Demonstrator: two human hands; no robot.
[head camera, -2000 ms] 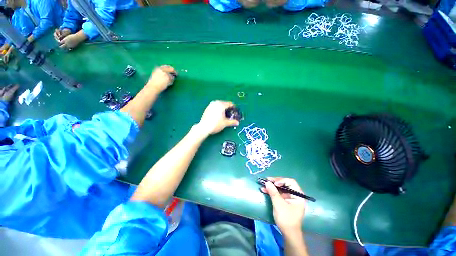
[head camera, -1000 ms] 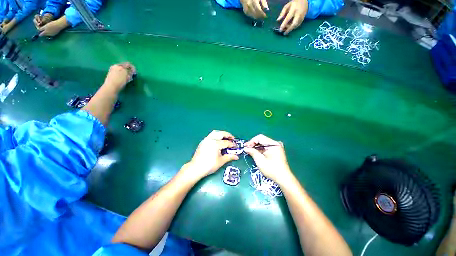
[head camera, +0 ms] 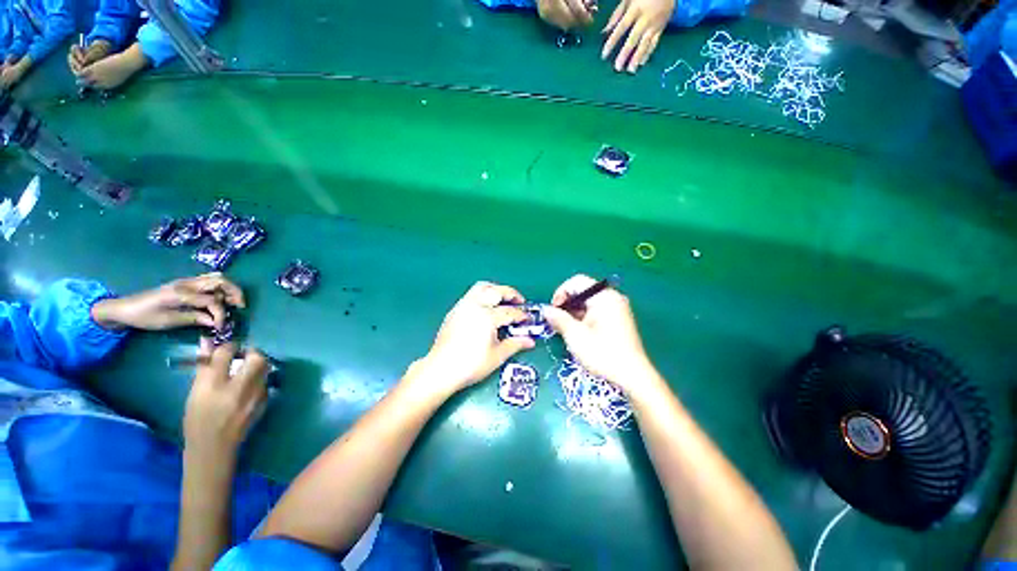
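My left hand [head camera: 471, 335] holds a small dark housing [head camera: 526, 322] just above the green table. My right hand [head camera: 597, 331] is at the housing's right side, with a slim dark tool [head camera: 587, 293] held between its fingers; the tool's tip is hidden. A second housing [head camera: 519, 385] with pale detail lies on the table just below my left hand. A tangled heap of thin white loops [head camera: 593, 399] lies below my right hand, partly covered by it. A thin white strand hangs near the held housing.
A black fan [head camera: 881, 429] stands at right, its white cable [head camera: 827, 535] running down. A single housing [head camera: 611, 160] lies on the bright strip, with a yellow-green ring [head camera: 646, 251] below it. The left neighbour's hands [head camera: 223, 379] work near clustered housings [head camera: 212, 232]. Another white heap [head camera: 764, 76] lies across.
My hands have come together at the housing since the oldest frame. The tool now tilts upward. A housing now lies on the bright strip. The left neighbour's reaching arm has drawn back.
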